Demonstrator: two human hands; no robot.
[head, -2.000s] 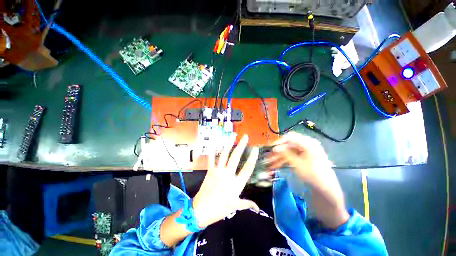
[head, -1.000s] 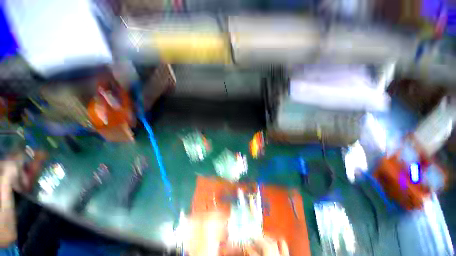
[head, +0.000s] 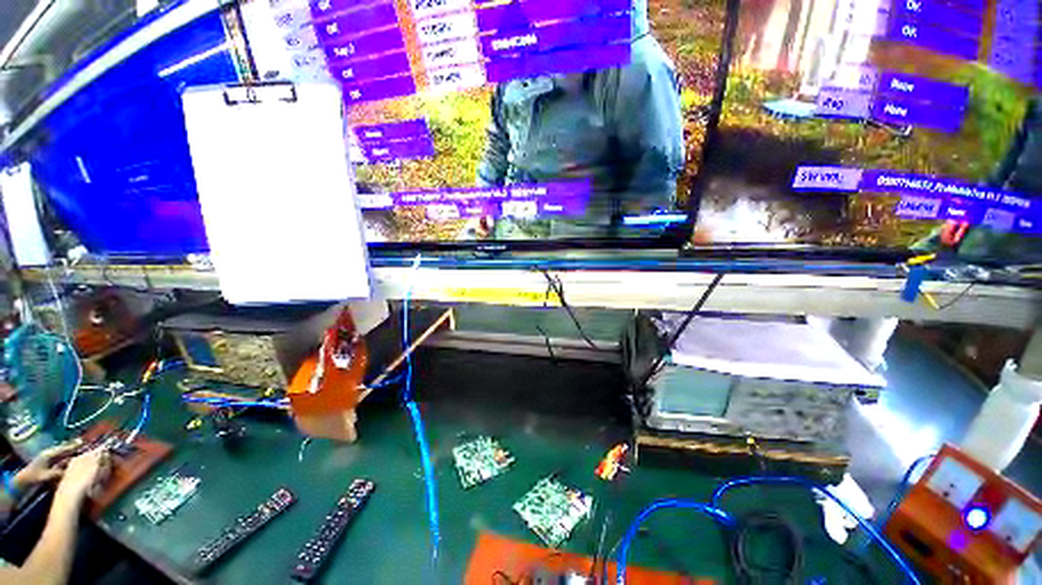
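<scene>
Neither of my own hands is in the picture. The orange-red fixture board is cut off by the bottom edge, with only its far part showing. Two green-white circuit boards, one at the back and one nearer, lie on the bench behind it. A red-yellow plug cluster stands beside them. A smooth blue cable curves down to the fixture. Large screens above show a picture with purple menu boxes.
Two remote controls lie left of the fixture. A neighbouring person's hands work at far left. A clipboard hangs before the screens. An orange meter box and coiled black cable are at right.
The view has tilted up from the bench to the screens. My hands, seen over the fixture two seconds ago, have left the picture. The fixture now sits at the bottom edge.
</scene>
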